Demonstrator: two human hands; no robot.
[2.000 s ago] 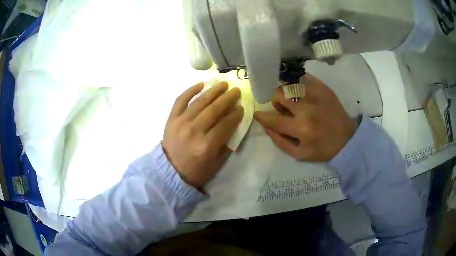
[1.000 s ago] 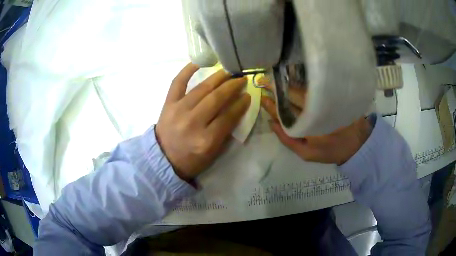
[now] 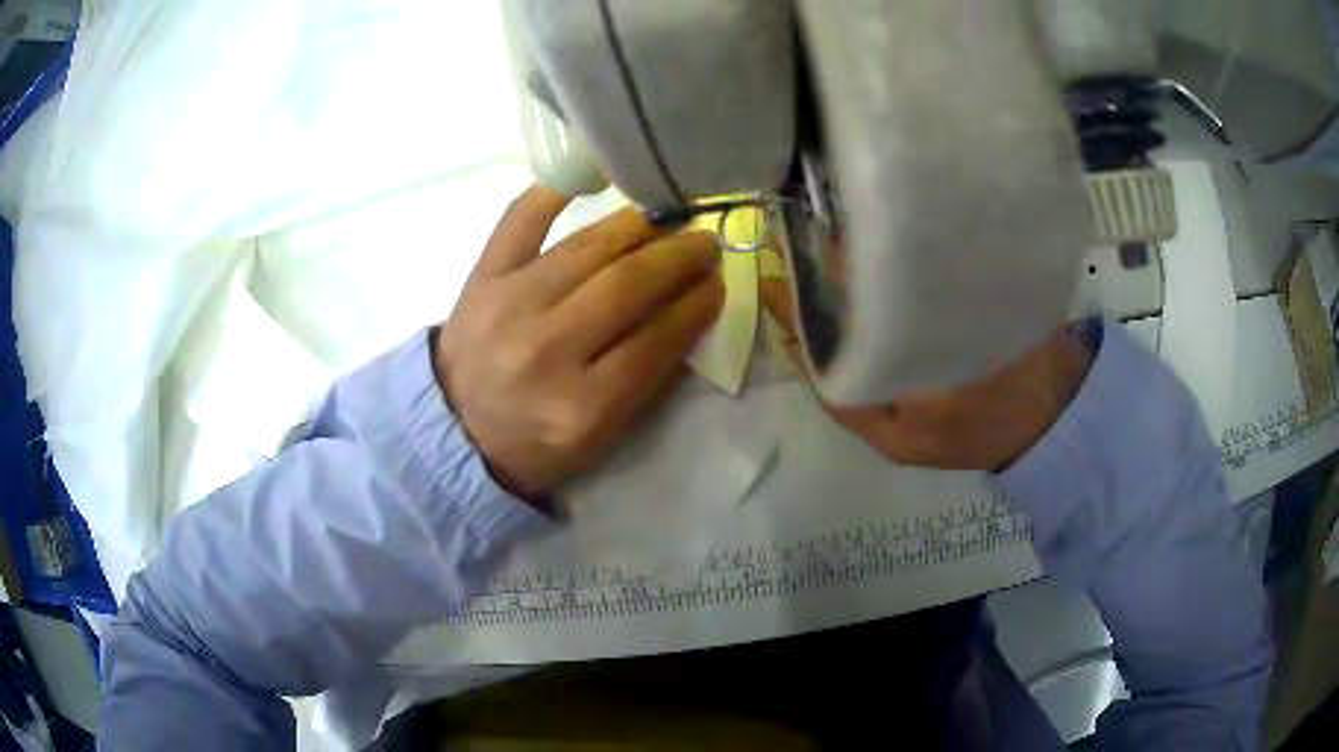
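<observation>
The curved fabric piece (image 3: 731, 347) lies under the needle area in yellow light, its pointed end towards me. My left hand (image 3: 576, 331) lies flat with fingers spread on the cloth, fingertips beside the presser area, pressing the piece's left side. My right hand (image 3: 955, 419) is at the piece's right side, mostly hidden behind the pale loop-shaped guard (image 3: 940, 221) of the sewing machine (image 3: 676, 88); whether its fingers grip cloth cannot be seen. The white garment panel (image 3: 338, 176) spreads under and left of my left hand.
The white table has ruler markings (image 3: 764, 580) along its front edge. A ribbed cream dial (image 3: 1131, 206) is on the machine's right. A curved white strip (image 3: 1197, 323) lies to the right, a tan block (image 3: 1304, 326) at the far right edge. A blue bin (image 3: 33, 441) holds cloth at the left.
The curved piece has fed away from me, with less showing below the fingers. My left hand has shifted slightly left and away. The machine head looks larger than two seconds ago and now covers much of my right hand.
</observation>
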